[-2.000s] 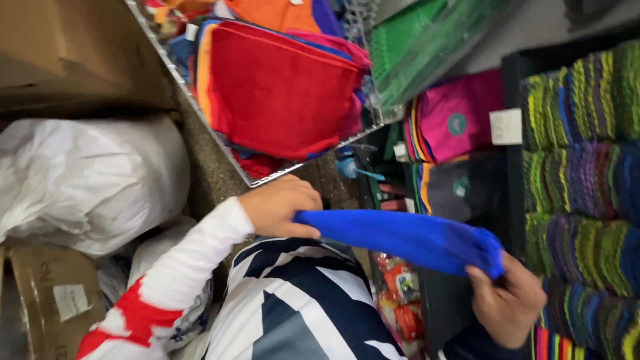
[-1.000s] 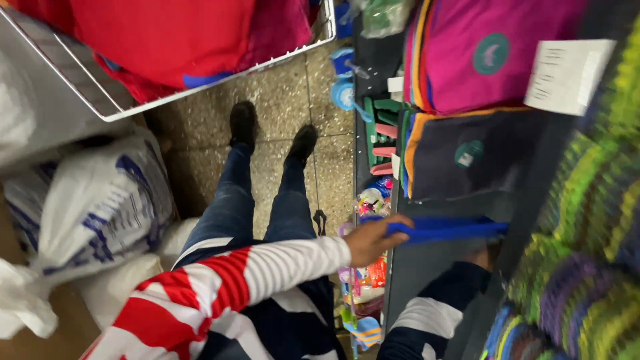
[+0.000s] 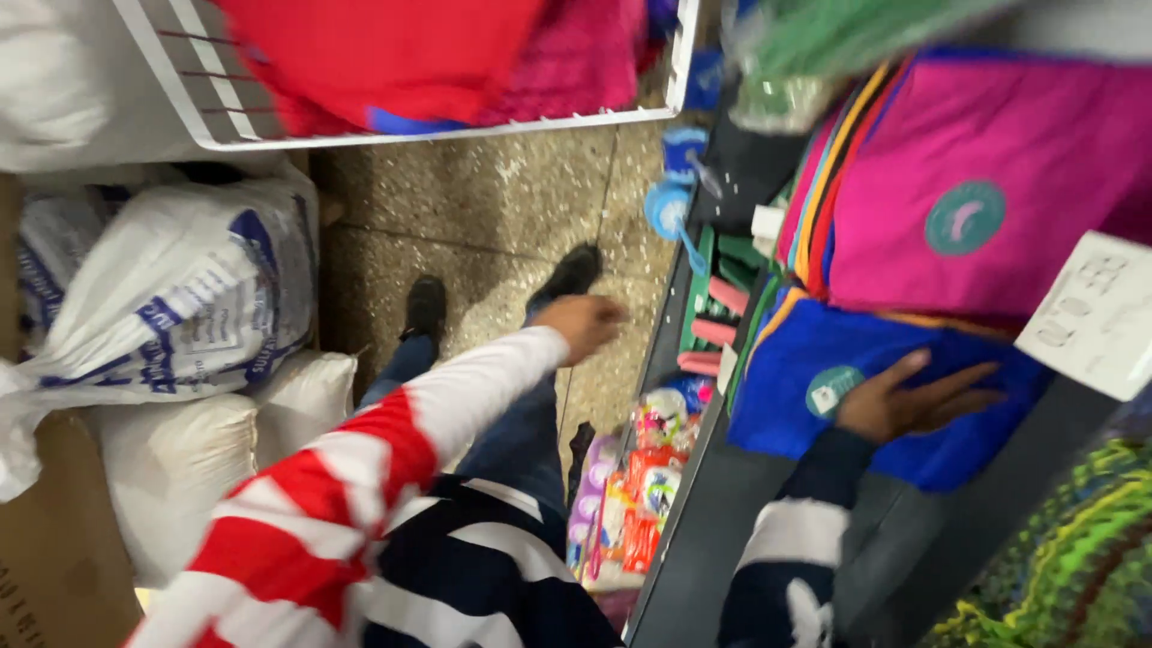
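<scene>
A folded blue cloth (image 3: 792, 387) with a round teal label lies on top of a stack on the dark shelf at the right. My right hand (image 3: 909, 400) rests on it, fingers spread, just beside the label. Above it on the same shelf is a stack of folded cloths with a magenta one (image 3: 1017, 162) on top; yellow, black, red and blue edges show along its side. My left hand (image 3: 585, 326) hangs over the floor, away from the shelf, slightly blurred, with fingers partly curled and no cloth visible in it.
A white wire basket (image 3: 441, 135) of red and pink cloths stands at the top. Plastic sacks (image 3: 189, 297) and a cardboard box (image 3: 63, 540) are at the left. Blue brushes (image 3: 670, 211) and packets (image 3: 643, 495) sit along the lower shelf. Green knitted goods (image 3: 1071, 549) lie at bottom right, below a white card (image 3: 1093, 315).
The blue cloth, held between both hands earlier, now lies on the stack where a dark cloth was on top. My left hand has let go and moved left, away from the shelf.
</scene>
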